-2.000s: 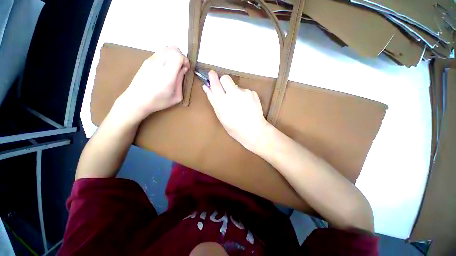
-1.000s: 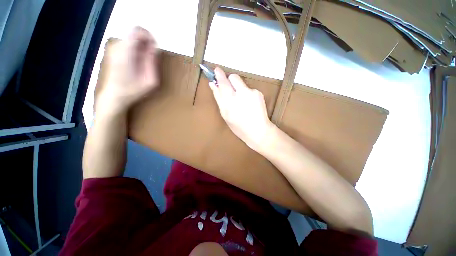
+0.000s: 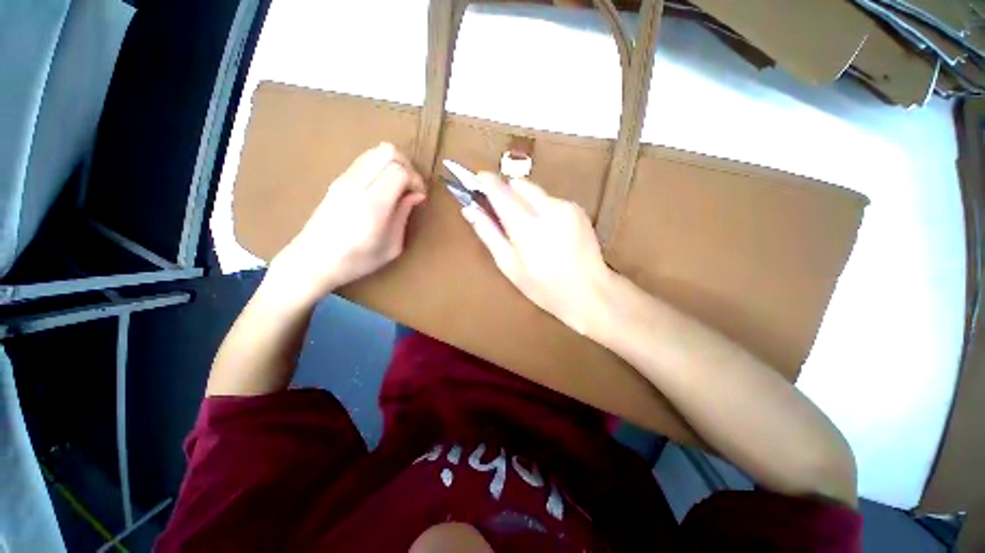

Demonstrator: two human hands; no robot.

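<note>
A tan bag panel lies on the white table and hangs over its near edge. A long tan handle runs up from it, and a brown closure tab with a pale patch sits between the handle ends. My right hand holds thread snips, blades apart and pointing at the left handle end. My left hand is at that handle end, thumb and fingertips pinched together; any thread between them is too fine to see.
Layered tan panels lie at the far right of the white table. More tan sheets stand at the right edge. A metal rack is at the left, beside the table.
My left hand swung away to the left, blurred, and is now back at the left handle end. The snips' blades are spread wider. The closure tab now shows, and the view has shifted slightly.
</note>
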